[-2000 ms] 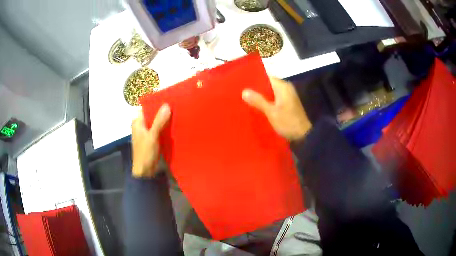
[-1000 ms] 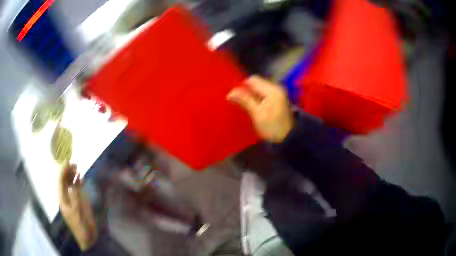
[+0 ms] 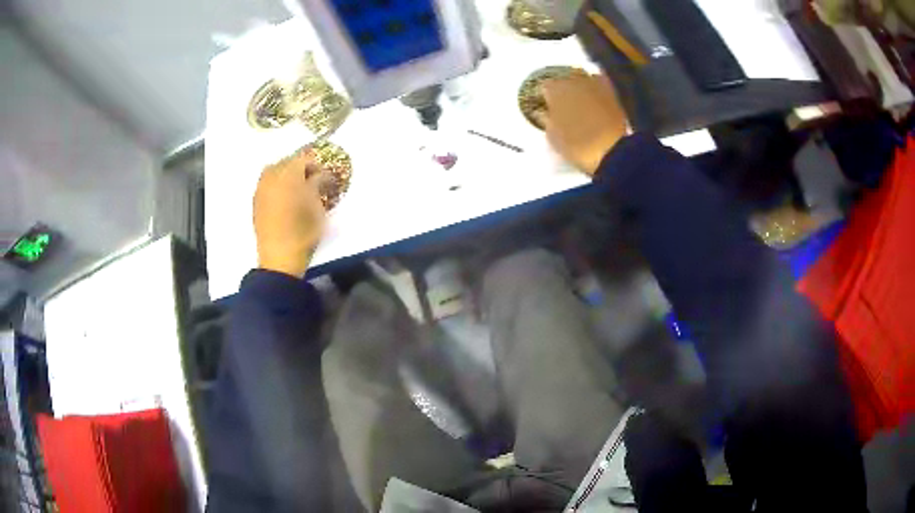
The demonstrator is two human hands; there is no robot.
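Observation:
My left hand (image 3: 288,212) is at the near left well of gold pieces (image 3: 332,172), its fingertips over the pieces. My right hand (image 3: 582,118) is over the right well (image 3: 534,98), covering much of it. Whether either hand's fingers hold a piece cannot be told. The machine head (image 3: 396,45) with its blue panel overhangs the table between my hands. A dark punch tip (image 3: 428,108) shows beneath it, and a small red light spot (image 3: 444,160) lies on the white tabletop (image 3: 401,200). A thin dark stick (image 3: 496,140) lies right of the punch.
A clear bag (image 3: 307,100) lies by another left well (image 3: 267,104). One more well (image 3: 540,18) is at the top. A dark mat (image 3: 652,95) bears a black slab (image 3: 694,40). Red panels stand at lower left (image 3: 110,461) and right (image 3: 871,301).
The red panel has left my right hand and the space before me. My view has swung back to the table, and both hands have moved to the wells.

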